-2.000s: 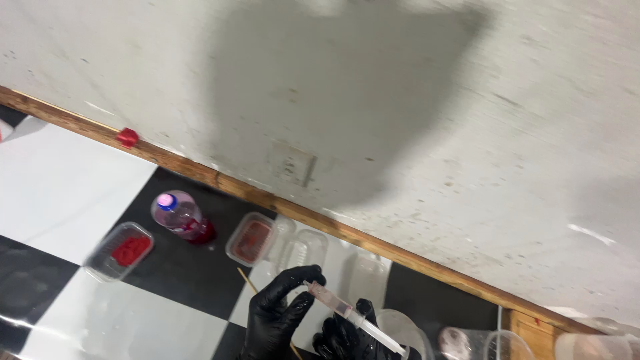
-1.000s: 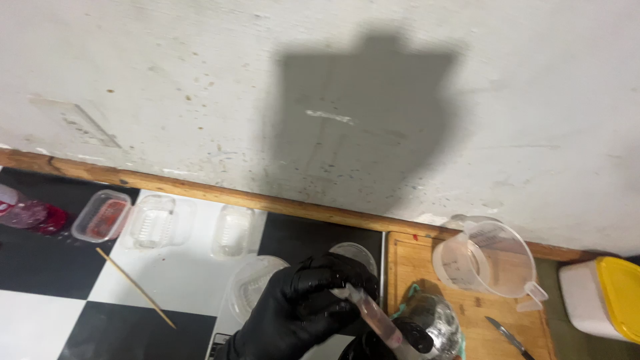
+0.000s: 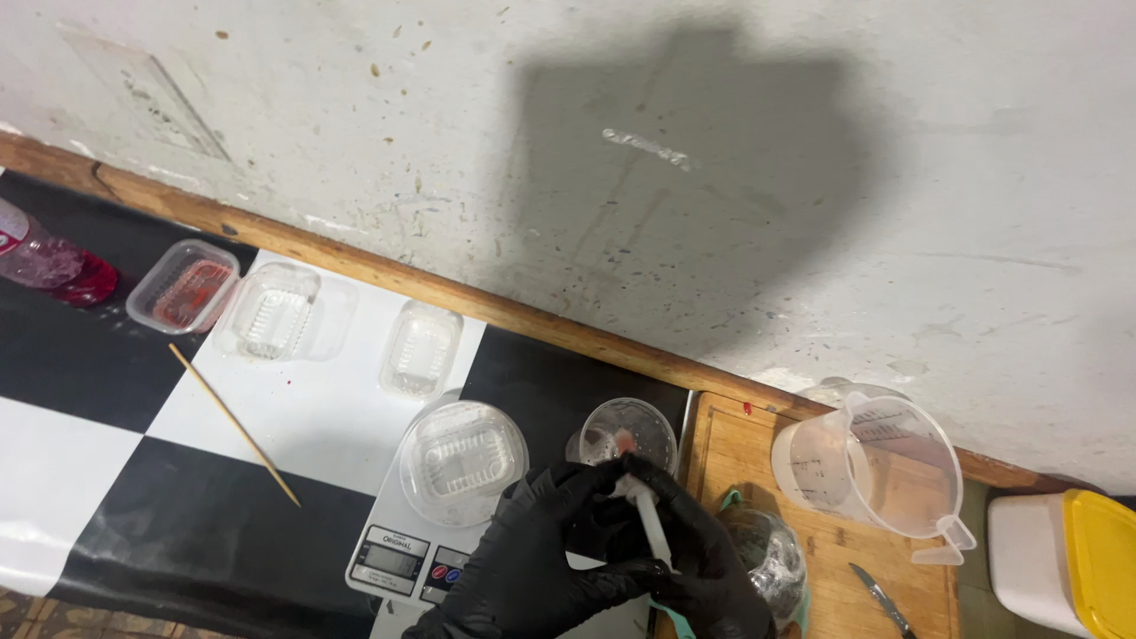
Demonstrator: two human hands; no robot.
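Both hands wear black gloves. My left hand and my right hand meet around a plastic syringe, whose white plunger shows between them. The fingertips are at the near rim of a clear plastic cup, which has something pinkish in it. The syringe's tip is hidden by the fingers. Left of the hands, a round clear container with a small ribbed tray inside stands on a white kitchen scale. Which fingers bear the syringe's weight cannot be told.
A wooden stick, clear trays, a tub with red contents and a bottle of red liquid lie left. At right are a cutting board, measuring jug, wrapped bundle, knife and yellow-lidded box.
The view has swung right since two seconds ago. My hands and the syringe have moved to the clear cup, where the fingertips of both hands now meet.
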